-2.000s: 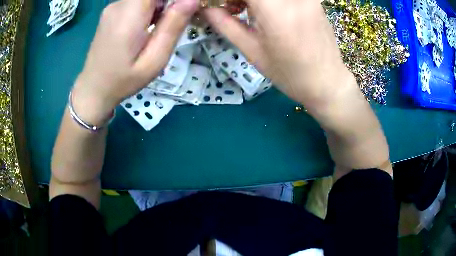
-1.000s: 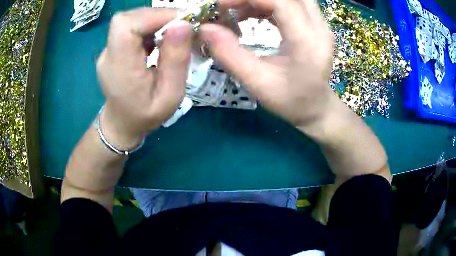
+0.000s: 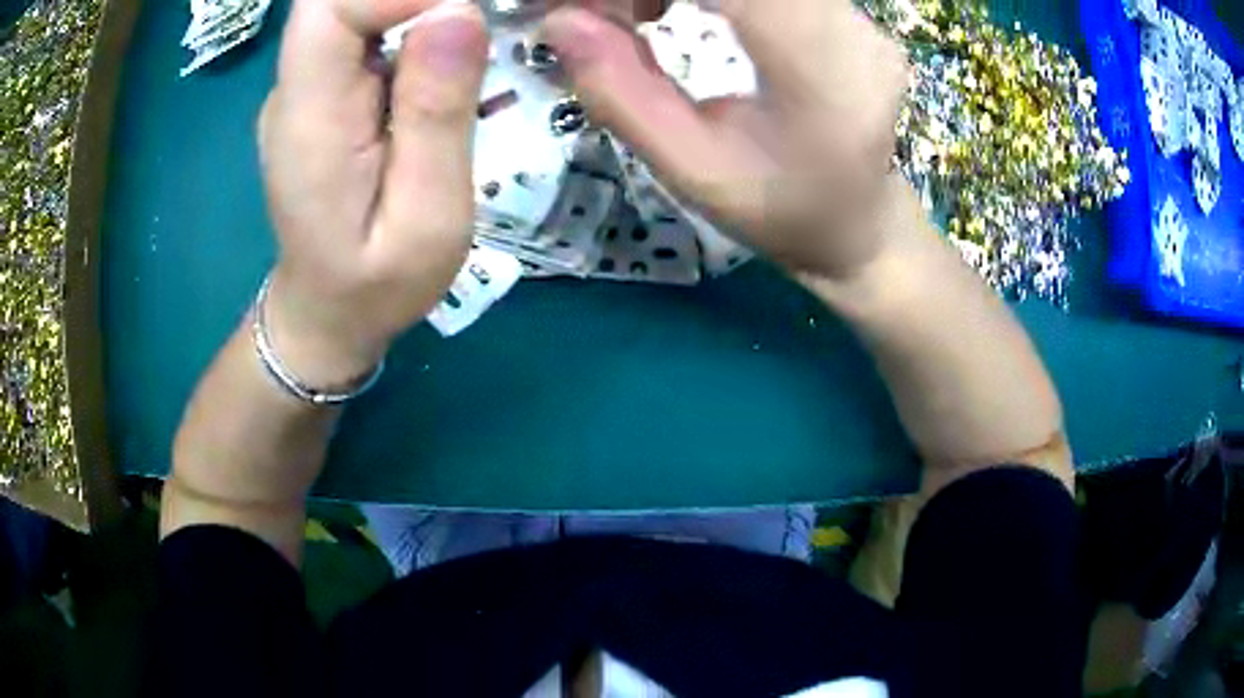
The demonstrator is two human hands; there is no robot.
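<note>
My left hand (image 3: 375, 177), with a silver bracelet at its wrist, pinches a white perforated plate (image 3: 512, 150) near the top edge of the picture. Shiny metal fittings (image 3: 566, 116) show at dark holes in this plate. My right hand (image 3: 764, 150) is beside it, blurred, with its thumb close to the plate; its other fingertips are hidden or cut off by the top edge, so its grip cannot be told. A pile of white perforated plates (image 3: 641, 246) lies on the green table (image 3: 614, 396) under and between my hands.
A glittering heap of metal fittings (image 3: 1003, 150) lies right of my right hand. A blue bin (image 3: 1194, 293) with white plates stands at the right edge. A cardboard box (image 3: 89, 300) of fittings is at the left. A small stack of white plates (image 3: 223, 27) lies at the upper left.
Since two seconds ago my left hand has moved right and my right hand slightly left. The plate between them now shows more of its face. Some pile plates have shifted.
</note>
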